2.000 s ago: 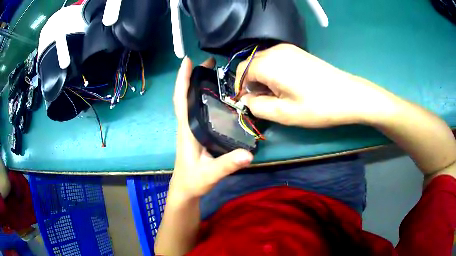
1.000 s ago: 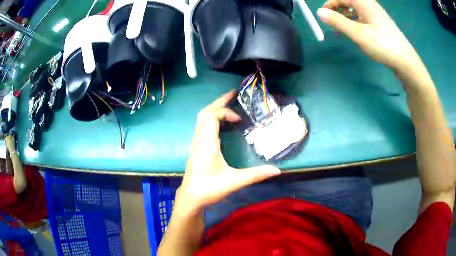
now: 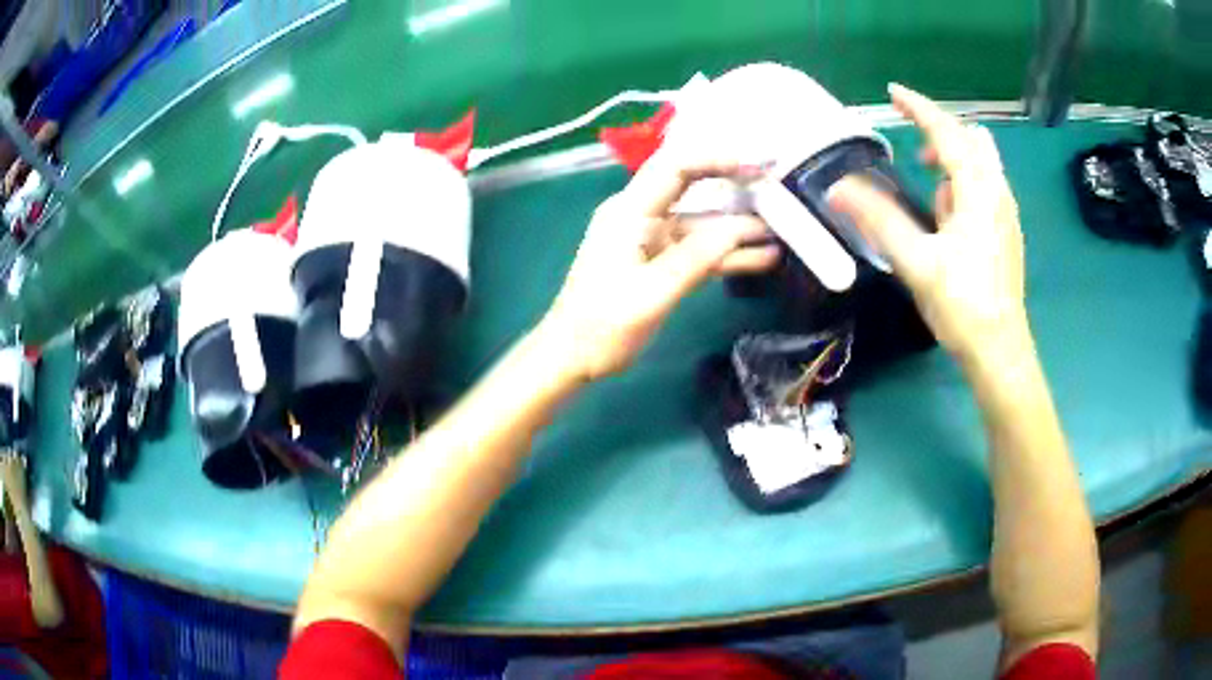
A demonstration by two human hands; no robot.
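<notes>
A camera housing [image 3: 764,113] with a white rounded top and black lower part lies on the green mat at centre right. My left hand [image 3: 645,253] is at its left side, fingers on a white antenna [image 3: 806,237]. My right hand [image 3: 964,233] is at its right side, blurred, thumb over the black part, fingers spread. A camera module [image 3: 784,452] lies open side up below the housing's mouth, with thin wires [image 3: 813,376] over its back. Whether the wires are plugged in cannot be told.
Two more housings [image 3: 399,199] with hanging wires stand at left, red pieces [image 3: 452,140] at their white ends. Black modules [image 3: 117,385] lie far left and others [image 3: 1143,186] far right. The green conveyor [image 3: 558,60] runs behind. Another person's arm [image 3: 29,538] is at the left edge.
The view has tilted up, showing the conveyor. The module was in my left hand, then lay on the mat. Both hands have moved up to the housing, which now sits turned at an angle.
</notes>
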